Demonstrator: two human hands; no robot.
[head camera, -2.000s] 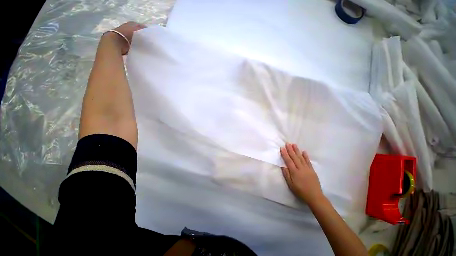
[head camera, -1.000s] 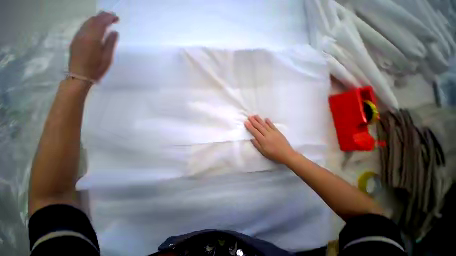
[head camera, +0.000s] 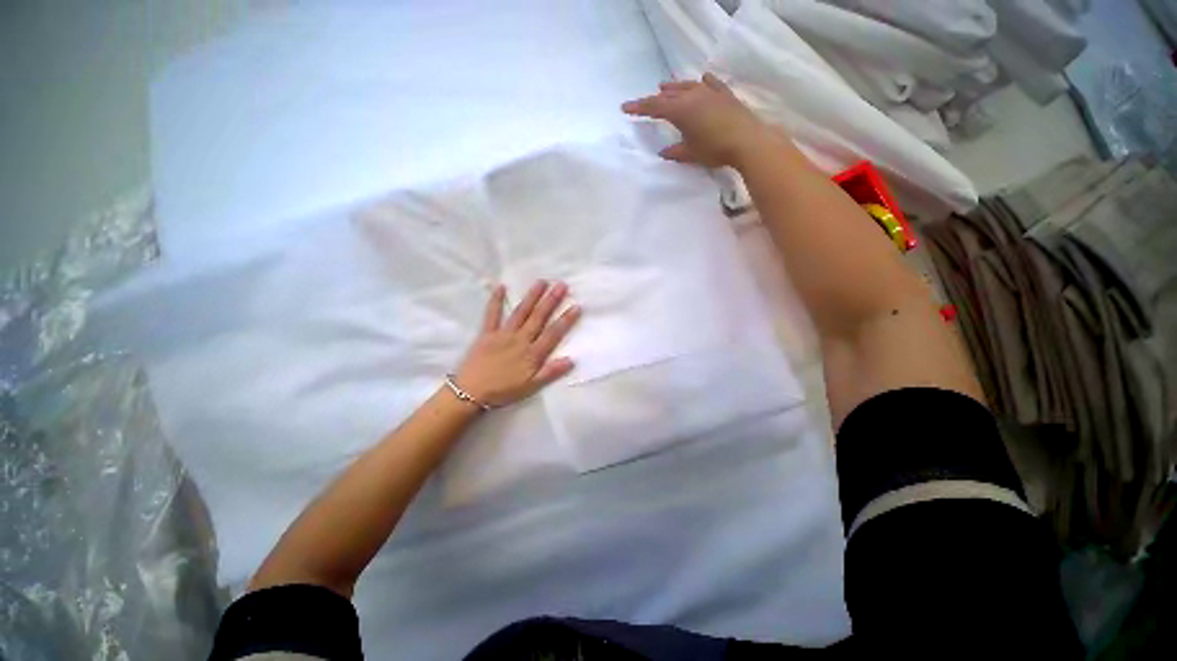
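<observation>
A white wrapping sheet (head camera: 671, 297) lies folded over a beige tote bag (head camera: 542, 207), which shows faintly through it. My left hand (head camera: 516, 351) lies flat on the middle of the sheet with its fingers spread, and creases run out from it. My right hand (head camera: 697, 119) is at the sheet's far right edge, fingers apart, palm down. Whether it touches the sheet is hard to tell. The wrap lies on a large white board (head camera: 387, 91).
A red tape dispenser (head camera: 880, 204) is partly hidden behind my right forearm. Brown-beige tote bags (head camera: 1033, 336) are stacked at right. Rolled white stuffing (head camera: 839, 103) is heaped at the far right. Crinkled clear poly bags (head camera: 103, 517) lie at left.
My left hand has moved from the far left corner to the middle of the sheet. My right hand has left the middle and reached to the far right edge. The view has shifted.
</observation>
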